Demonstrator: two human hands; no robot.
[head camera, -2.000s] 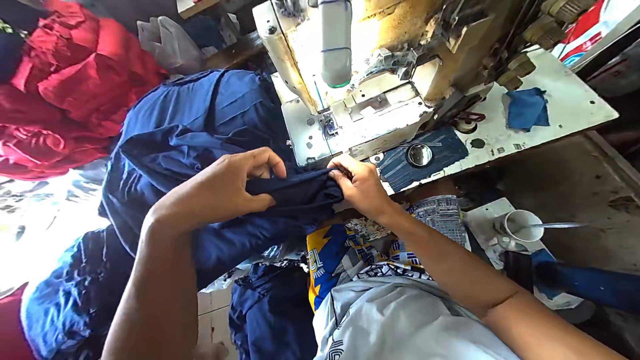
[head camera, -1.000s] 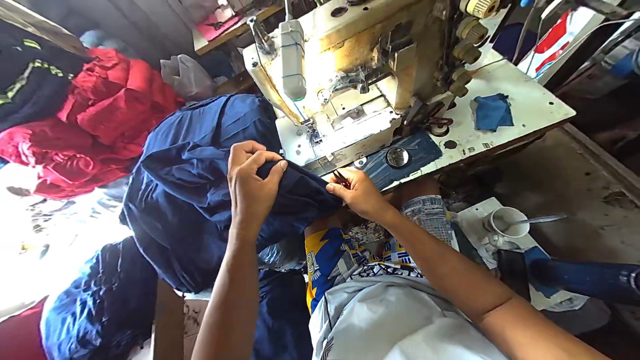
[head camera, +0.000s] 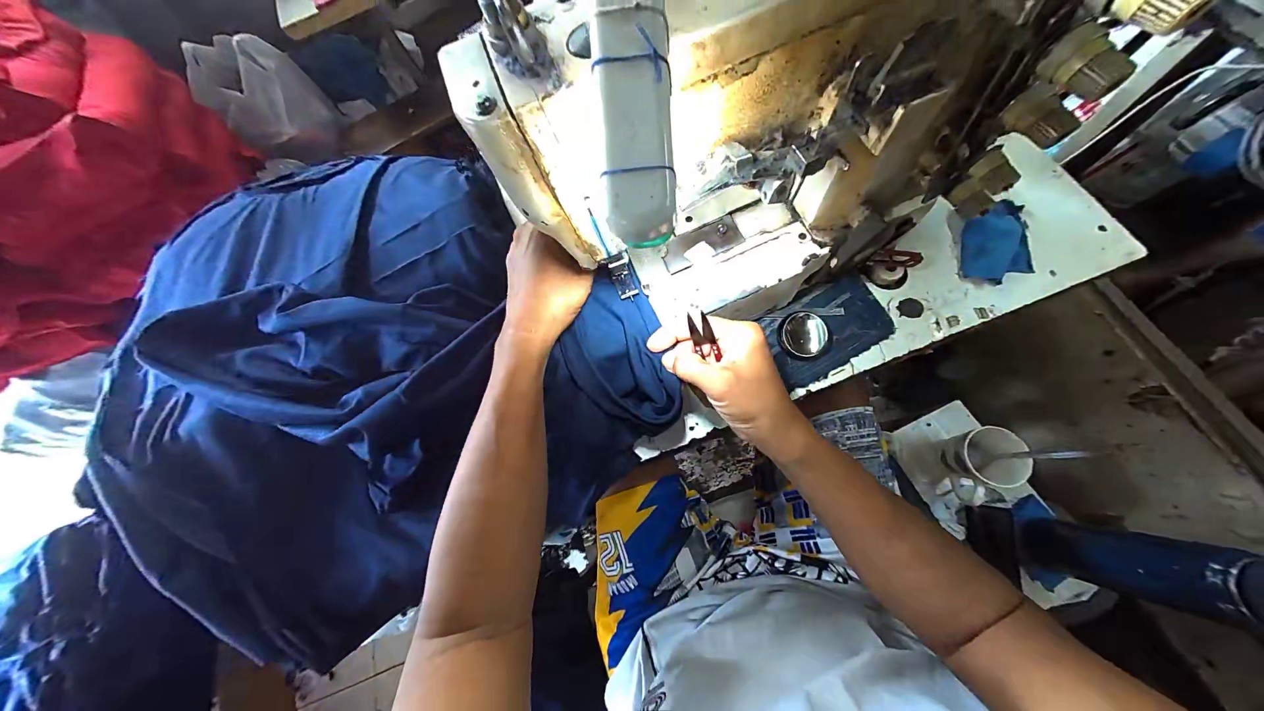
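Navy blue fabric (head camera: 395, 385) drapes down at the left and runs up under the presser foot (head camera: 622, 277) of an industrial sewing machine (head camera: 750, 89). My left hand (head camera: 546, 286) lies on the fabric just left of the presser foot, its fingertips hidden behind the machine head. Small dark thread snips (head camera: 705, 341) are held in my right hand (head camera: 729, 380), blades pointing up, beside the needle area. The thumb and index finger of that hand are at the fabric's right edge.
On the white machine table (head camera: 1071, 232) lie a blue fabric scrap (head camera: 993, 243), red-handled scissors (head camera: 894, 265) and a round shiny metal piece (head camera: 804, 335) on dark cloth. A white cup (head camera: 997, 457) stands lower right. Red fabric (head camera: 89, 178) is piled at the left.
My left hand has moved up and right to the machine head, and the fabric has come under the presser foot. My right hand has moved up beside it with the snips.
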